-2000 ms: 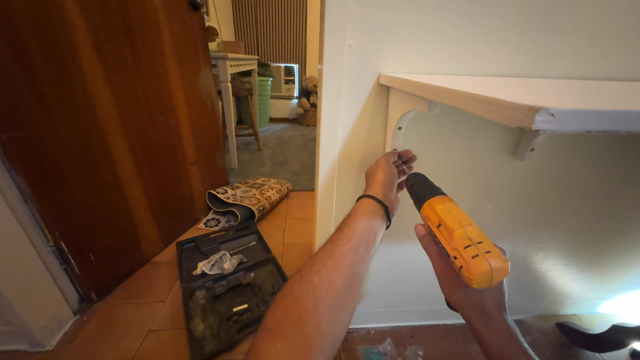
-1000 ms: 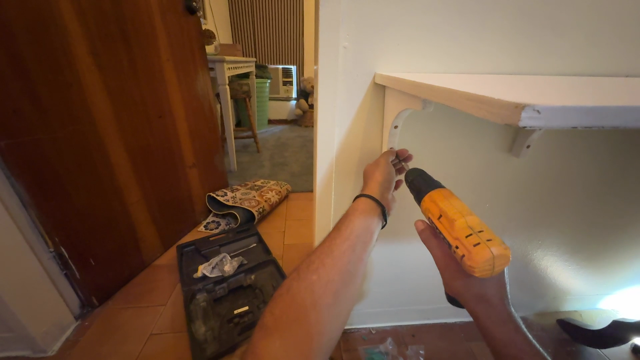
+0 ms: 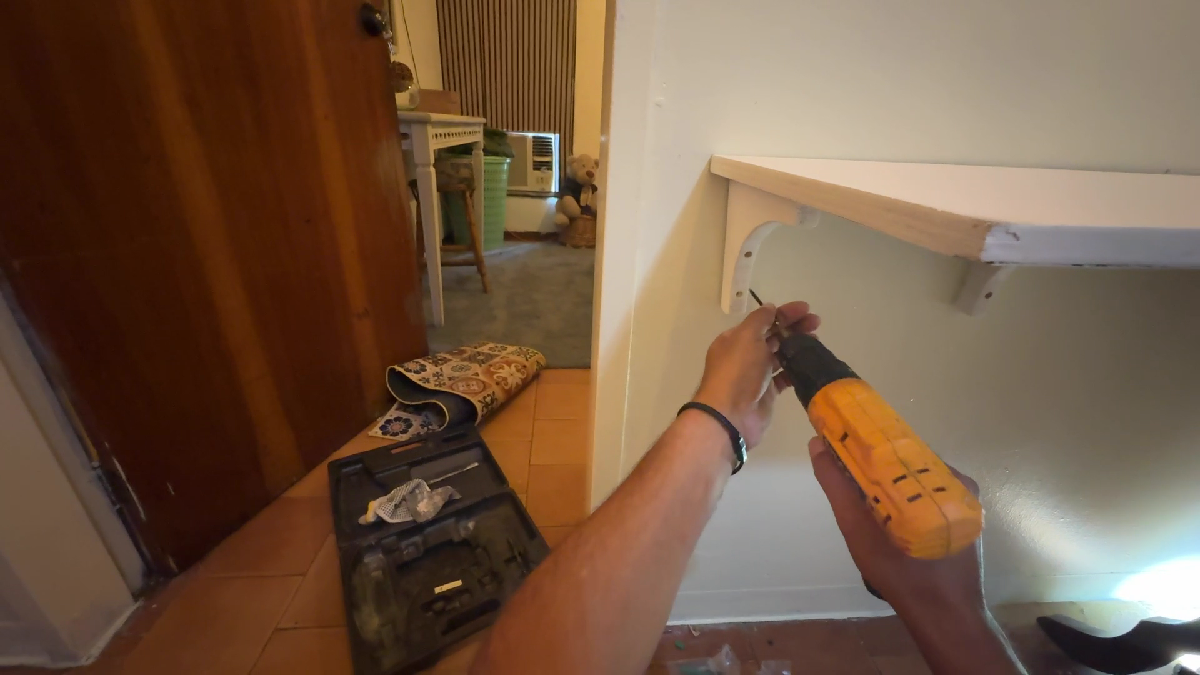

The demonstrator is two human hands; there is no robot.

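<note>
My right hand grips the handle of an orange and black power drill, its chuck angled up and left. At the chuck's front, the fingers of my left hand close around the bit or its holder. The thin dark bit tip points at the lower end of a white shelf bracket, near its lower screw hole; whether they touch I cannot tell. The bracket supports the left end of a white shelf with a bare wood edge. A second bracket is further right.
An open black tool case with a plastic bag in it lies on the tiled floor. Behind it is a folded patterned mat. A wooden door stands at left. Small plastic bits and a dark curved object lie below the shelf.
The thin bit tip now shows beyond my left fingers, near the bracket's lower end. My right hand keeps hold of the drill.
</note>
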